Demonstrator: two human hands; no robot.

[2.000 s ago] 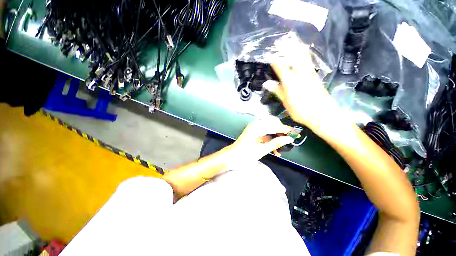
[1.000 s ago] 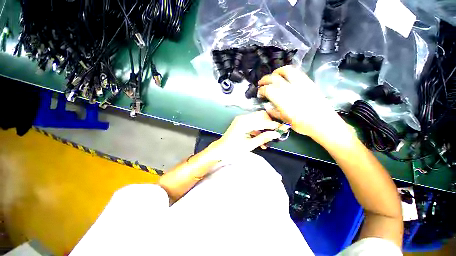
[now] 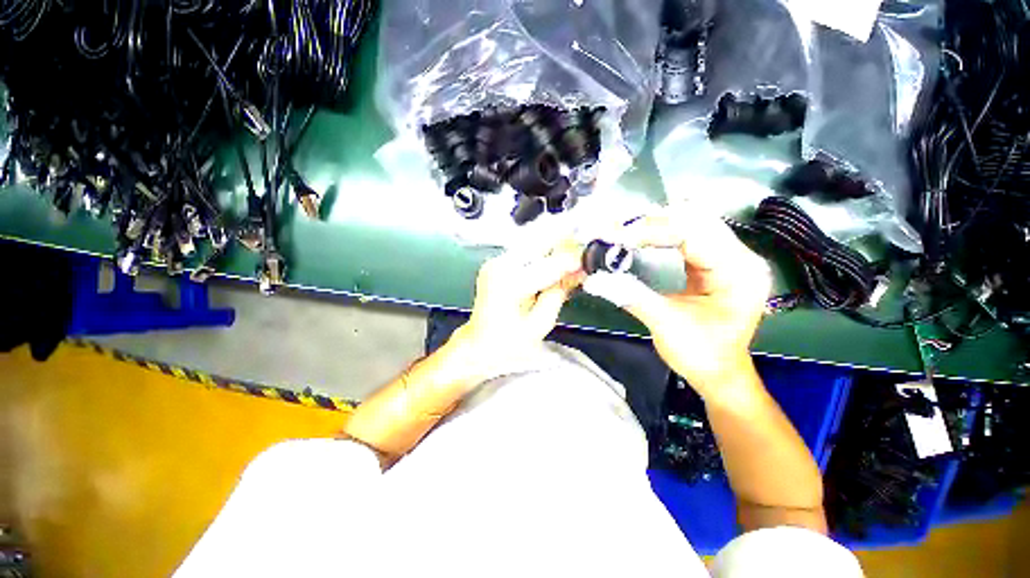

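Note:
A short round black housing [image 3: 608, 257] with a pale end face is held above the bench's near edge, between my two hands. My right hand [image 3: 703, 288] holds it between thumb and fingers. My left hand [image 3: 522, 296] has its fingertips at the housing's left side. The green circuit board seen earlier in my left hand is not visible now; I cannot tell whether it is inside the housing or behind the fingers. An open clear plastic bag [image 3: 486, 85] of black housings lies just beyond my hands.
A heap of black cables [image 3: 169, 113] with silver tips covers the bench [image 3: 384, 262] at left. More bags [image 3: 768, 68] lie right of centre. A coiled black cable [image 3: 808, 254] lies right of my right hand, with wired boards beyond. Blue bins [image 3: 808, 395] are below the bench.
My right hand has come away from the bag opening and now holds a black housing against my left fingertips. The green board has gone out of sight. The view has shifted to the right.

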